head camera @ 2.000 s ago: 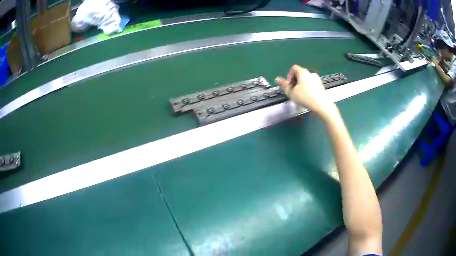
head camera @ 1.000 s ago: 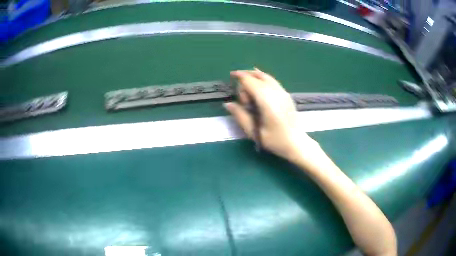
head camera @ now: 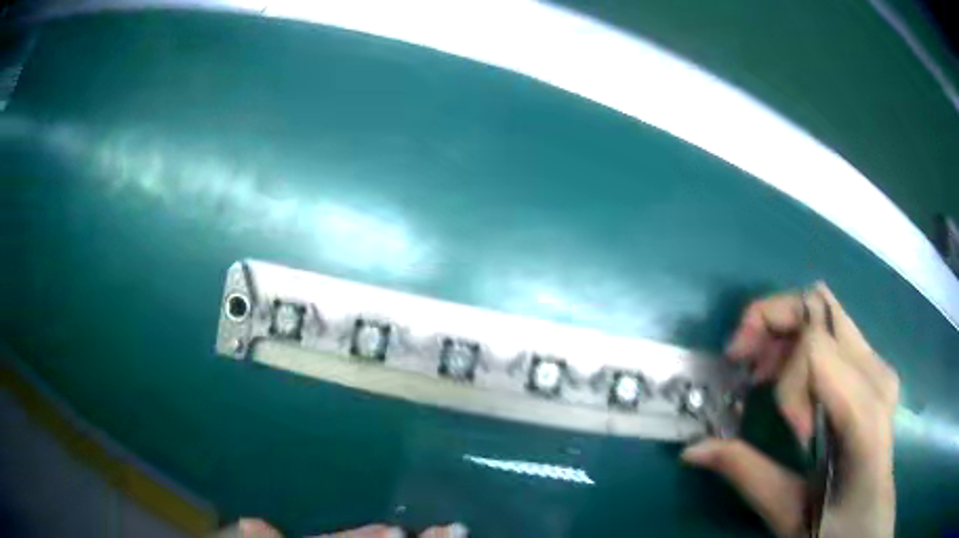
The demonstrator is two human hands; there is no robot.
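A carrier bar (head camera: pixel 421 391) lies or is held slightly tilted across the middle of the view. Its end hole (head camera: pixel 238 306) is at the left, and dark square seated components (head camera: pixel 458 359) with pale centres stand in a row. My right hand (head camera: pixel 831 410) grips the bar's right end between thumb and fingers and hides its tip. A thin dark tool, perhaps tweezers (head camera: pixel 824 462), lies along that palm. My left hand (head camera: pixel 352 531) shows only as fingertips at the bottom edge, below the bar and apart from it.
The glossy green bench surface (head camera: pixel 315 137) lies around the bar. A short white dotted streak (head camera: pixel 529 470) shows below it; I cannot tell whether it is pads or glare. A silver rail (head camera: pixel 673 105) and green conveyor (head camera: pixel 841 105) are at upper right. Floor with a yellow line (head camera: pixel 105 473) shows lower left.
The view has turned down from the conveyor to the bench. My right hand has moved from the bars on the conveyor to holding one bar over the bench. My left fingertips have come into view.
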